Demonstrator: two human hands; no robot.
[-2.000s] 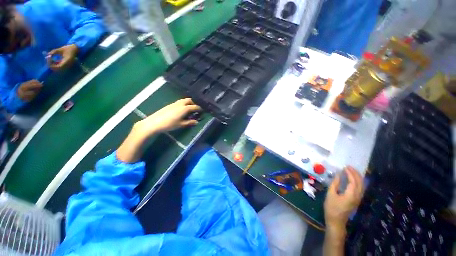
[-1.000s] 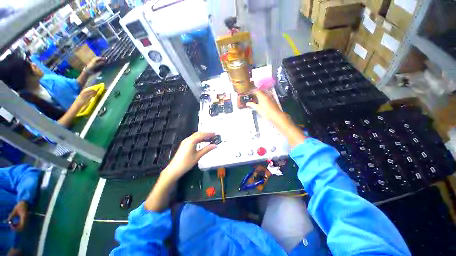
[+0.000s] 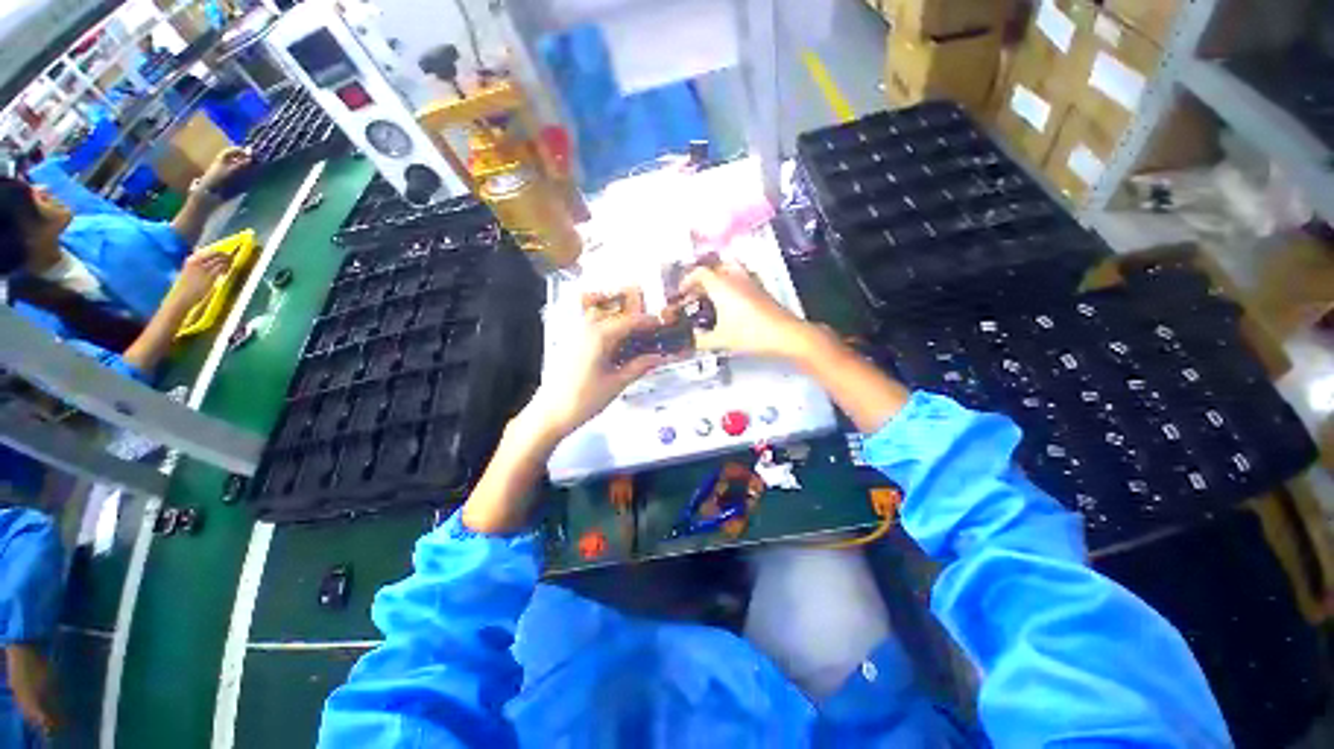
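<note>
My left hand (image 3: 578, 373) is bare and reaches over the white press base (image 3: 578, 454), its fingertips closed on a small black housing (image 3: 654, 345) at the left fixture. My right hand (image 3: 746, 315) has its thumb and fingers closed on another dark part (image 3: 699, 310) at the right fixture, close beside the left fingertips. The fingers partly hide the fixtures and parts. The brass press head (image 3: 530, 212) stands behind and to the left of my hands.
Black trays (image 3: 395, 381) lie left, beside the green conveyor (image 3: 300, 585) with loose dark parts. Filled trays (image 3: 1112, 410) are right. Blue-orange pliers (image 3: 720, 501), an orange-handled tool (image 3: 623, 505) and a red button (image 3: 735, 423) are in front. A person in blue handles a yellow tray (image 3: 220, 281).
My left hand has moved up with its part from the base to the left fixture. My right hand stays at the right fixture. The press head has shifted left, away from the right fixture.
</note>
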